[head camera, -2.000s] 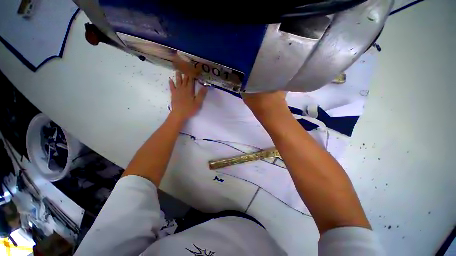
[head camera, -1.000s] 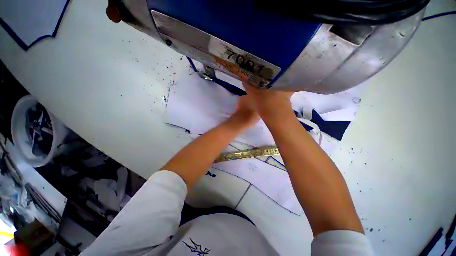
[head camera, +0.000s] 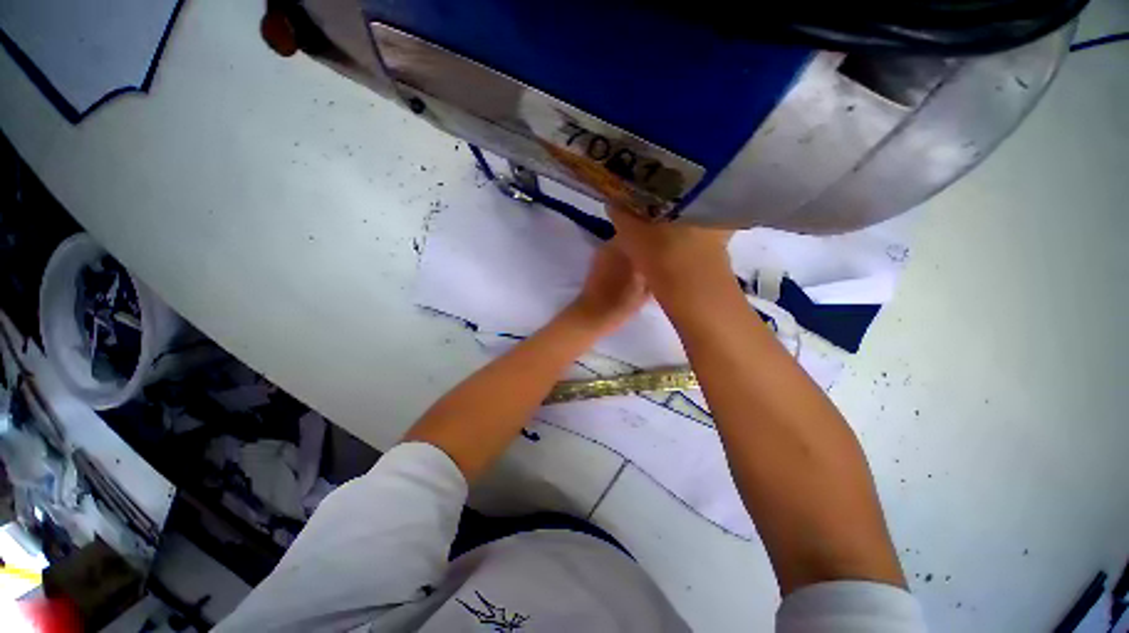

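The blue and silver cutting machine (head camera: pixel 594 99) fills the top of the view. Its metal presser foot (head camera: pixel 518 186) shows at a dark cut line in the fabric lay (head camera: pixel 577 220), under the white paper marker (head camera: pixel 495 254). My right hand (head camera: pixel 679 254) reaches under the motor body, which hides its fingers and what they hold. My left hand (head camera: pixel 614 284) is beside my right hand and wrist, over the paper; its fingers are partly hidden and blurred. A gold-brown weight (head camera: pixel 619 385) lies on the paper nearer my body, partly behind my right forearm.
Dark fabric (head camera: pixel 832 318) with white paper pieces lies right of my right forearm. A dark-edged, paper-topped lay (head camera: pixel 93 50) is at the upper left. A white bucket (head camera: pixel 99 322) with dark scraps stands below the edge of the white table (head camera: pixel 297 235). Black cable lies on the motor.
My left hand has left the paper at the machine's left and moved right, beside my right hand. The machine sits farther right in view, and its presser foot shows more clearly. The view has shifted too.
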